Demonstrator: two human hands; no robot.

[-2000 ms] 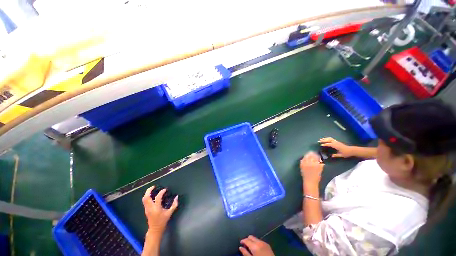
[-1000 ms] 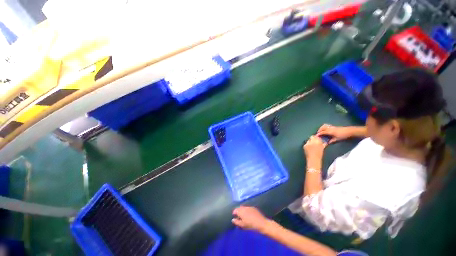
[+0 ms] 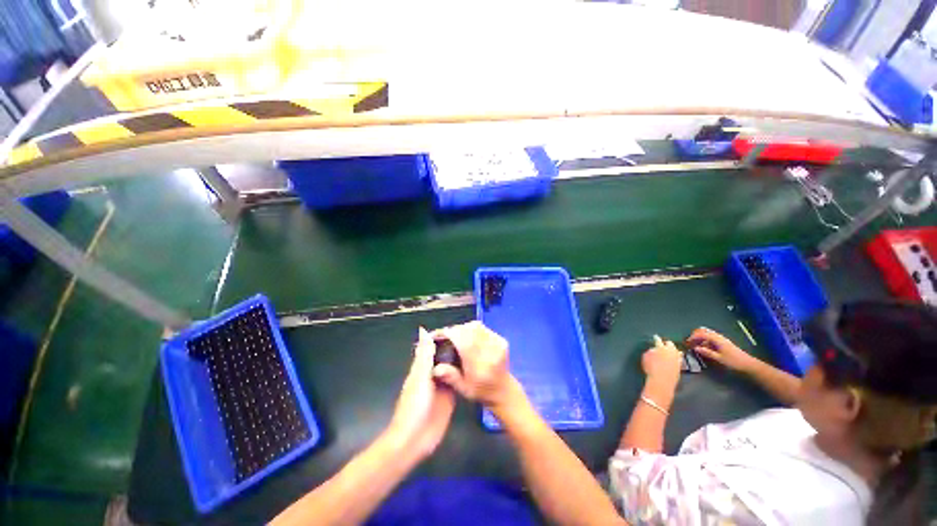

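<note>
My left hand [image 3: 417, 396] and my right hand [image 3: 479, 362] are together over the dark green bench, just left of the middle blue bin [image 3: 590, 396]. Between them they hold a small black component [image 3: 446, 352], mostly hidden by the fingers. The middle bin has a small group of black parts [image 3: 494, 291] in its far left corner. The full blue bin [image 3: 177, 409] stands at my left, packed with rows of black parts [image 3: 252, 390] showing pale dots.
A black strip of parts [image 3: 607, 314] lies right of the middle bin. A coworker [image 3: 760, 462] at the right handles small dark parts. Beyond stands another blue bin [image 3: 765, 300]; a red bin [image 3: 906, 263] is at far right. Blue bins [image 3: 491, 191] sit below the shelf.
The view has turned and levelled. My left hand, out of view a second ago, is back and has met my right hand. Both hands now hold a black component.
</note>
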